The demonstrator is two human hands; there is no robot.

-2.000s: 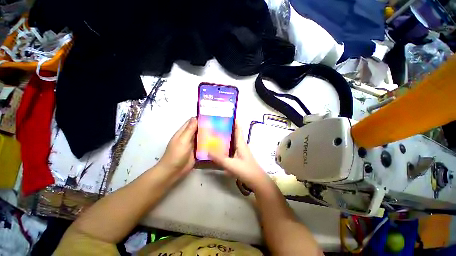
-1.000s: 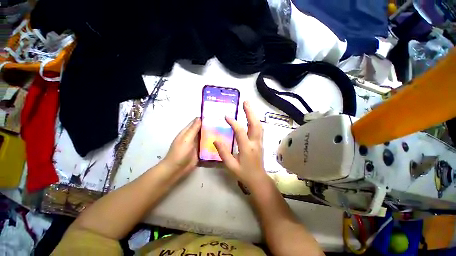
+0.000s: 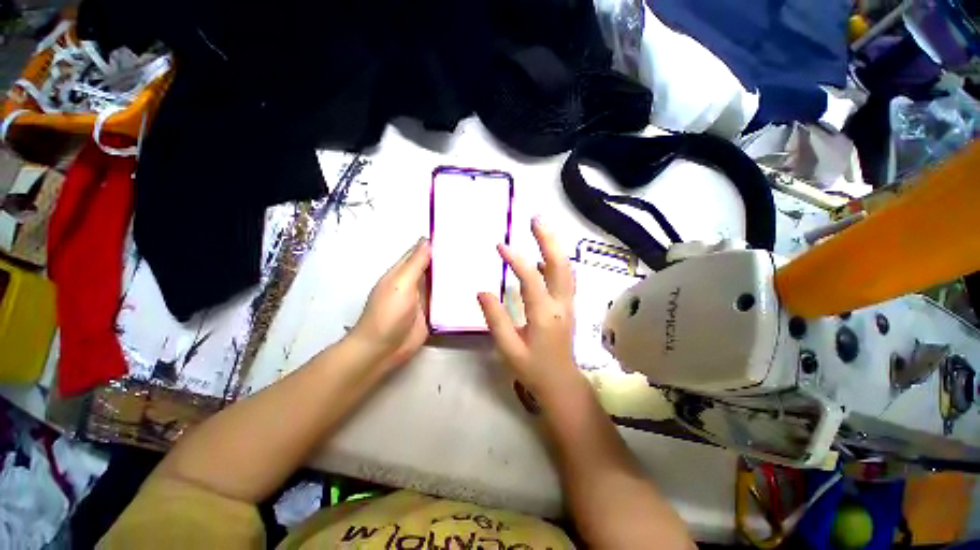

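A smartphone (image 3: 469, 252) with a dark pink edge and a blank white screen is upright in the middle of the view, over the white table. My left hand (image 3: 395, 306) holds it by its left edge, the fingers partly hidden behind it. My right hand (image 3: 537, 312) is at the phone's lower right with its fingers spread; the thumb and a fingertip are at the screen's right side. Whether they touch the glass I cannot tell. My right hand holds nothing.
The sewing machine head (image 3: 699, 320) stands close right of my right hand. A black band (image 3: 752, 183) loops behind it. A black work pile (image 3: 355, 64) lies at the back. Red cloth (image 3: 91, 269) hangs at left, and a blue bin (image 3: 883, 505) is lower right.
The phone screen has gone from coloured to all white. My right hand has opened from the phone's edge, its fingers now spread. My left hand still holds the phone.
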